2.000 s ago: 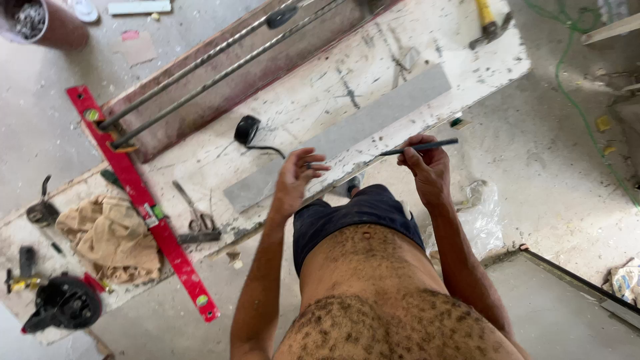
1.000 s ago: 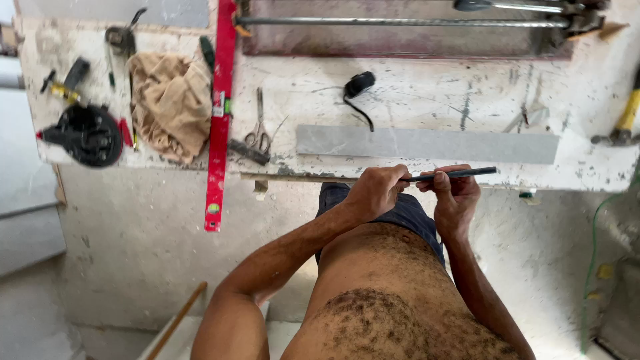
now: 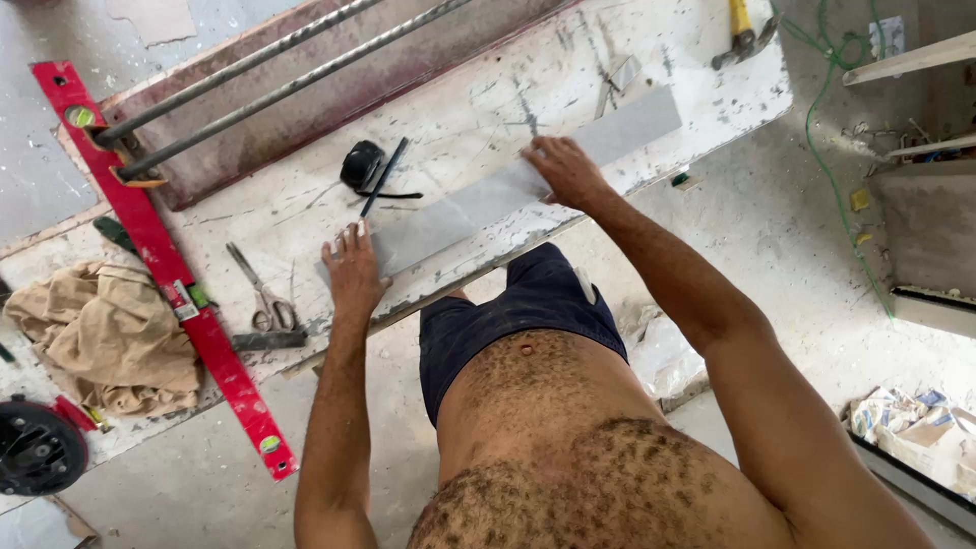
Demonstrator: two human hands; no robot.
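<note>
A long grey tile strip (image 3: 465, 210) lies flat along the near edge of a scuffed white bench (image 3: 457, 114). My left hand (image 3: 355, 267) rests over the strip's left end, fingers spread. Across the strip's middle and right part lies my right hand (image 3: 564, 174); whether its fingers grip the edge cannot be told. Just beyond my left fingertips a dark pencil (image 3: 384, 177) leans beside a black tape measure (image 3: 362, 165), whose short end of tape sticks out to the right. Scissors (image 3: 263, 293) lie to the left, near a dark flat bar (image 3: 268, 340).
A red spirit level (image 3: 160, 259) crosses the bench at left, with a crumpled beige cloth (image 3: 107, 335) and a black round tool (image 3: 38, 446) beside it. Behind is a tile cutter with two metal rails (image 3: 297, 95). A hammer (image 3: 741, 38) lies top right; a green cord (image 3: 827, 168) trails on the floor.
The pencil, held in my hands a second ago, now lies by the tape measure. Both hands have moved onto the grey strip and are farther apart. The view has turned.
</note>
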